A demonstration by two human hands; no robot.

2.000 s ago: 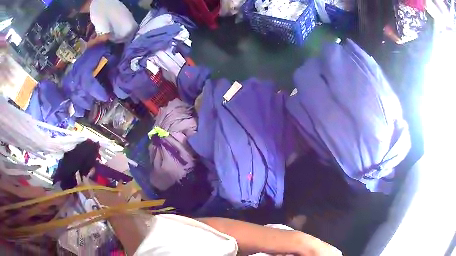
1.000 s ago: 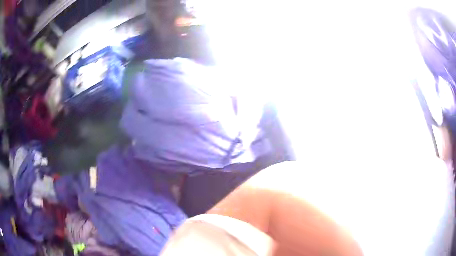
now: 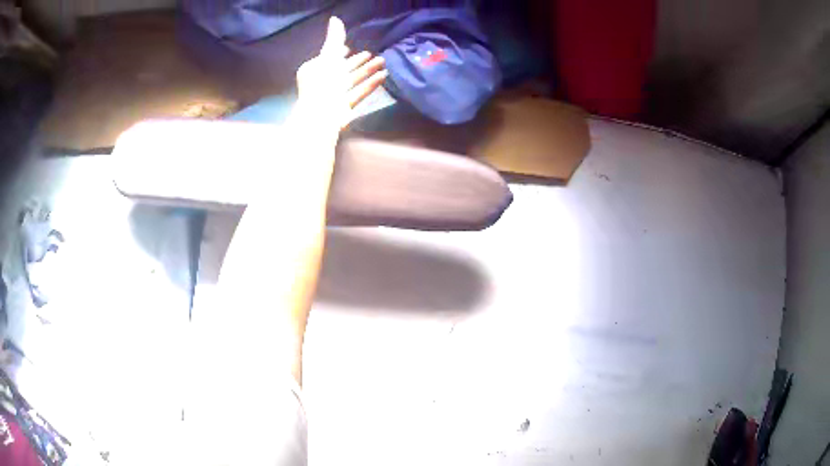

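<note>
Blue garments (image 3: 446,77) lie bunched behind the sleeve board at the top, with a small red mark on one rounded bundle. The long, rounded, padded sleeve board (image 3: 414,185) is raised above the white table and casts a shadow. My left hand (image 3: 335,84) reaches across the board, bare, with thumb up and fingers spread to the right. It is beside the blue cloth and holds nothing that I can see; contact is unclear. Glare washes out much of the forearm. My right hand is not in view.
The white pressing table (image 3: 673,273) has small dark marks. A brown board (image 3: 537,136) lies behind the sleeve board. Red cloth (image 3: 603,55) hangs at the back. A dark object (image 3: 731,437), partly cut off, is at the lower right. Patterned cloth is at the lower left.
The view has swung from the floor bundles and blue basket to the pressing table. My left arm now extends forward over the sleeve board, with its hand visible.
</note>
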